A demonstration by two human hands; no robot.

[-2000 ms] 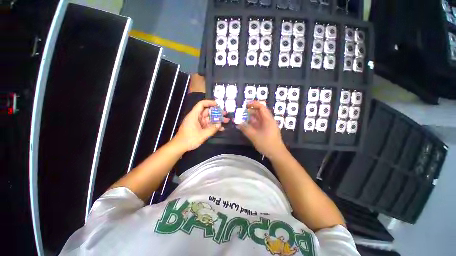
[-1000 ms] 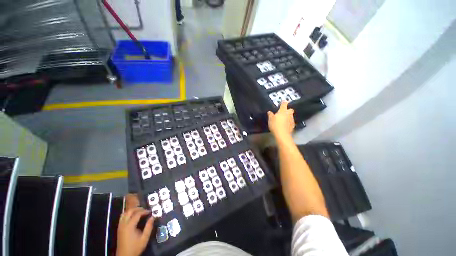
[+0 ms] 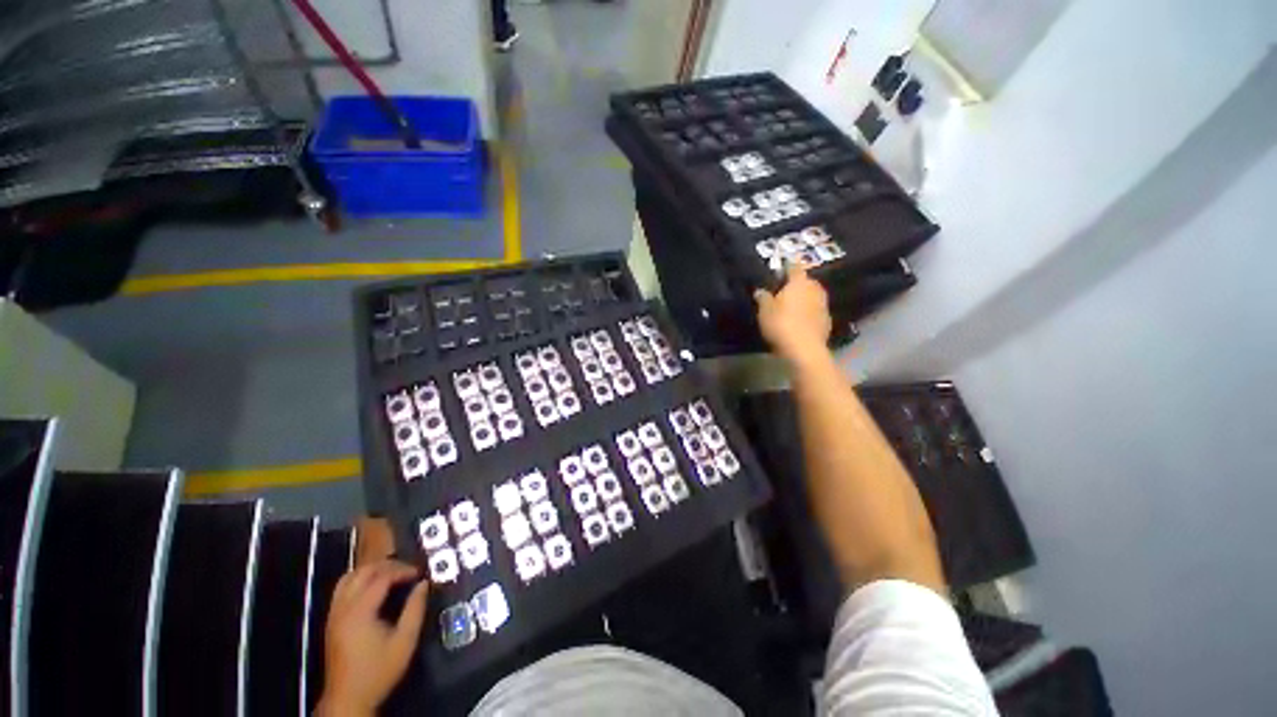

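The black parts tray (image 3: pixel 553 455) lies in front of me, with white square parts with dark round centres (image 3: pixel 598 495) in pockets. Two parts at its near left corner look different: one dark bluish and glossy (image 3: pixel 458 625), one whitish (image 3: pixel 489 608). My left hand (image 3: pixel 375 623) rests at the tray's left edge beside them, fingers bent and apart, no part visible in it. My right hand (image 3: pixel 796 315) reaches to the near pocket of the upper-right tray stack (image 3: pixel 875 231), its fingertips at white parts (image 3: pixel 812 248). Whether it grips one is hidden.
Black panels with pale edges (image 3: pixel 91 595) stand at the left. Another black tray stack (image 3: pixel 973 504) is at the lower right. A blue bin (image 3: pixel 399 168) stands on the floor with yellow lines. A white wall is at the right. A person's foot (image 3: pixel 504 34) shows at the top.
The view has turned up from the near tray. My right hand left it and reached to the upper-right stack. Two parts earlier held in my hands no longer show there; two similar ones lie near my left hand.
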